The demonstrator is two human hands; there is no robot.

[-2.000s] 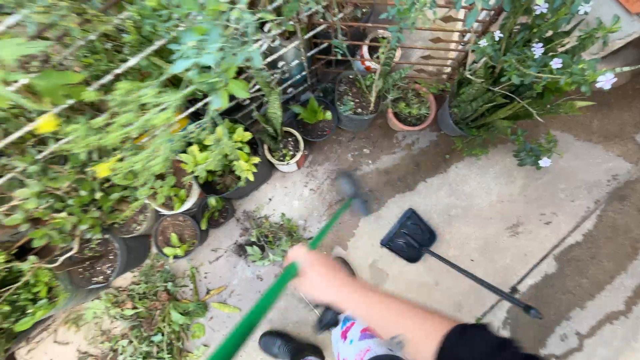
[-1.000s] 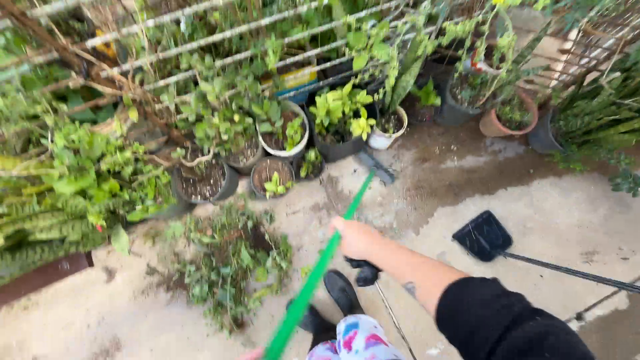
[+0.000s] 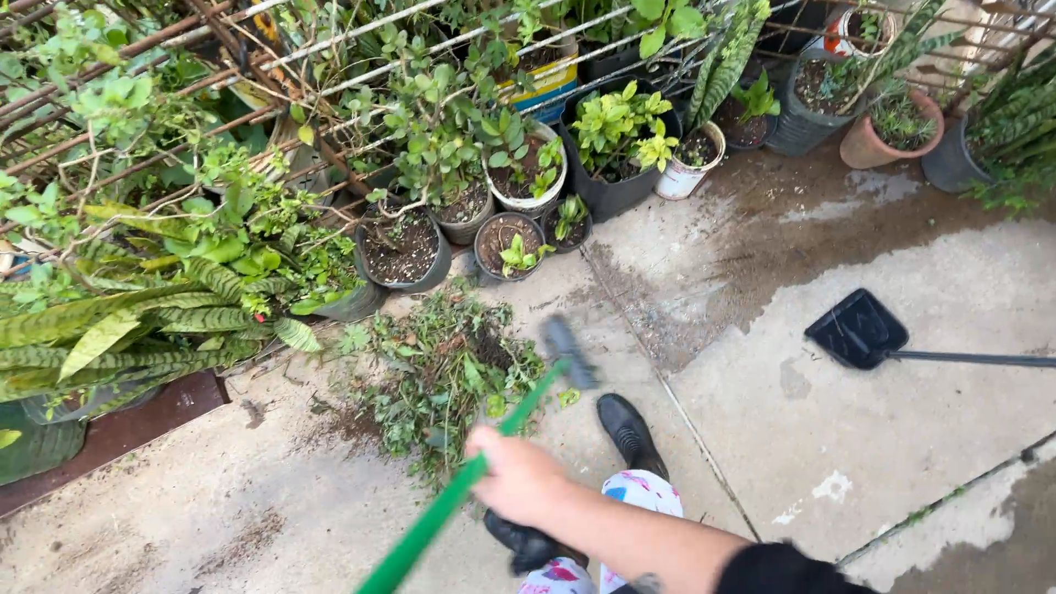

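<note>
My right hand (image 3: 513,474) is closed around the green handle of a broom (image 3: 462,487), below the middle of the view. The broom's grey head (image 3: 569,351) rests on the concrete, blurred, just right of a pile of cut greenery (image 3: 450,371) and above my dark boot. My left hand is out of view; the handle's near end runs off the bottom edge. A black long-handled dustpan (image 3: 860,330) lies on the concrete at the right.
Potted plants stand along a metal lattice fence across the top, among them a small dark pot (image 3: 509,246) and a terracotta pot (image 3: 893,132). Loose soil (image 3: 243,540) lies at lower left. Wet patches mark the concrete.
The broom head has moved from beside the small white pot to the right edge of the greenery pile. My right hand still grips the handle. My left hand has left the view.
</note>
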